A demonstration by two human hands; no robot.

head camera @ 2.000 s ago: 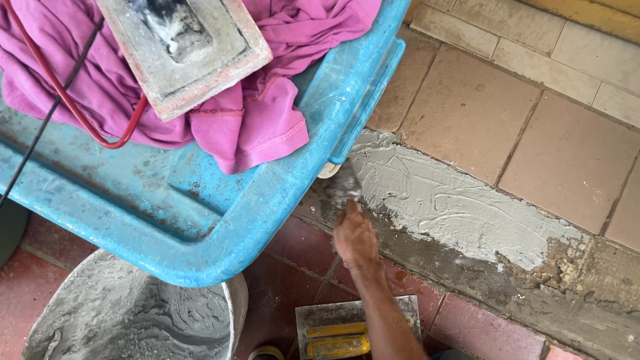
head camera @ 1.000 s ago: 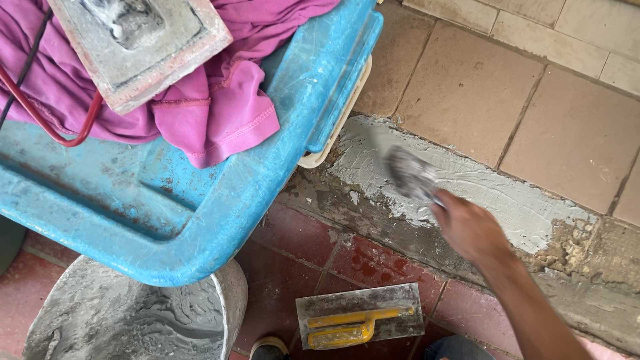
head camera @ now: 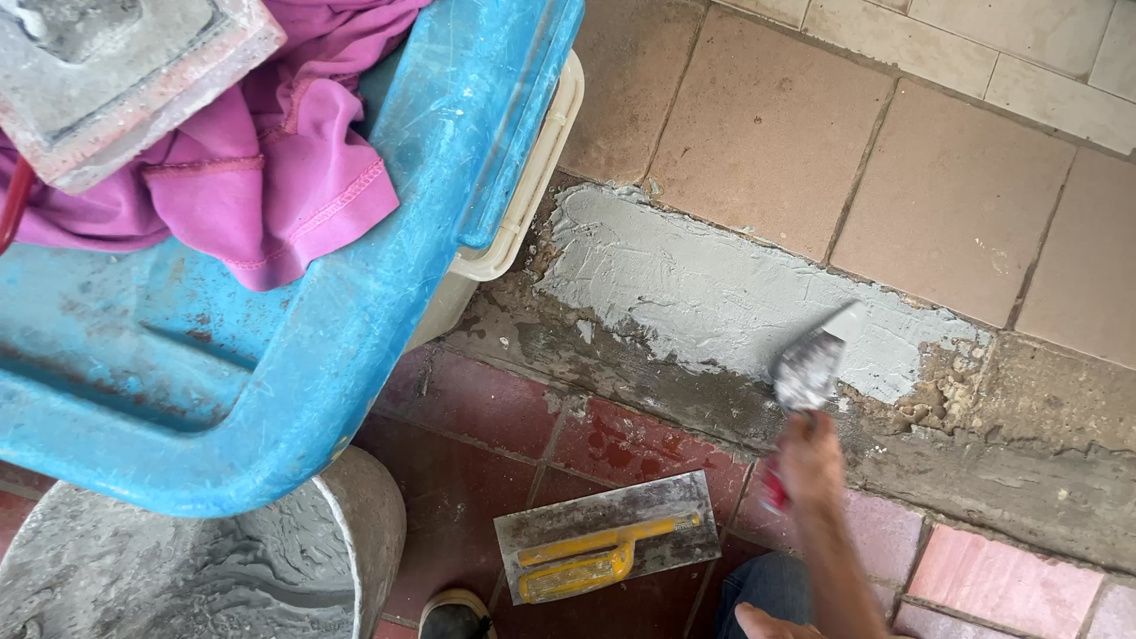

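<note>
My right hand [head camera: 809, 457] grips the red handle of a small pointed masonry trowel [head camera: 809, 368], slightly blurred. Its mortar-smeared blade is over the right part of a strip of wet grey mortar [head camera: 692, 275], between tan tiles and a rough concrete edge. Part of what appears to be my left hand [head camera: 768, 624] shows at the bottom edge by a denim-covered knee [head camera: 768, 586]; its fingers are mostly out of frame. A rectangular steel finishing trowel [head camera: 612, 535] with a yellow handle lies on red floor tiles. A bucket [head camera: 377, 532] at lower left holds grey mortar.
A blue plastic tub [head camera: 355, 328] fills the upper left, bearing pink cloth [head camera: 311, 186] and a mortar-stained block or board [head camera: 133, 80]. A cream plastic container [head camera: 532, 177] sits partly beneath it. A shoe [head camera: 455, 614] is near the bucket. Pale wall tiles [head camera: 896, 44] line the top.
My right hand has moved with the pointed trowel from the mortar strip's left end to its right part. The yellow-handled trowel, partly behind my arm two seconds ago, shows fully.
</note>
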